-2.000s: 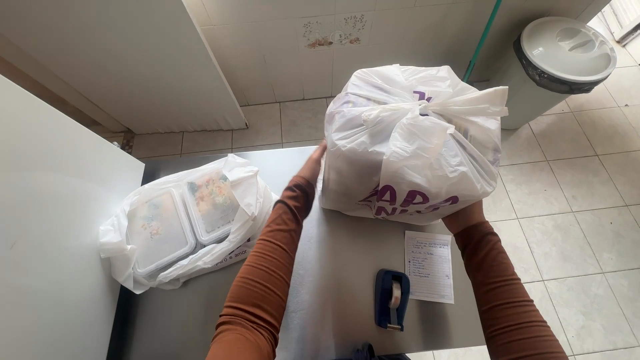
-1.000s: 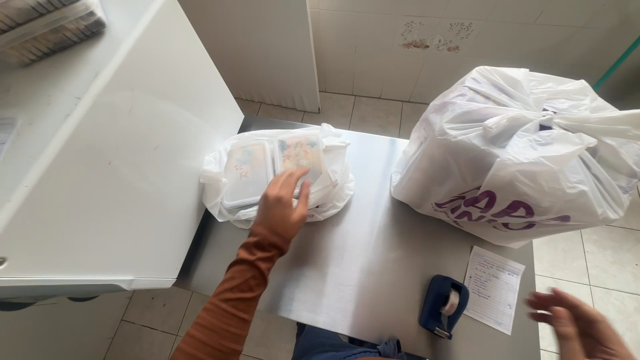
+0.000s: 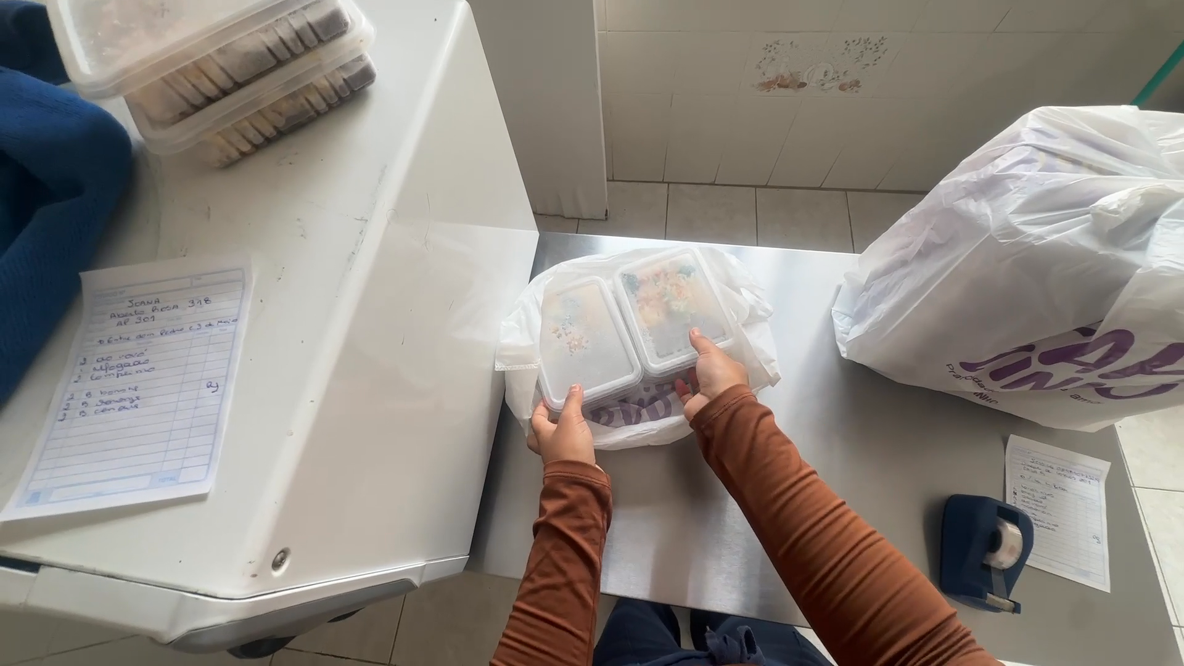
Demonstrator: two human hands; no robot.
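Two lidded plastic food containers, the left one and the right one, lie side by side in an opened white plastic bag on the steel table. My left hand grips the near corner of the left container, thumb on the lid. At the near edge of the right container, my right hand has its thumb on the lid and its fingers low by the bag; how firmly it grips is unclear. A large, full white plastic bag with purple print stands on the right of the table.
A white appliance rises left of the table, bearing stacked containers, a handwritten slip and blue cloth. Near the table's right edge are a blue tape dispenser and another handwritten slip. A tiled wall stands behind.
The view has swung left. Both hands were at the large bag two seconds ago; my left hand moved to the small bag first, and my right hand has since joined it at the containers.
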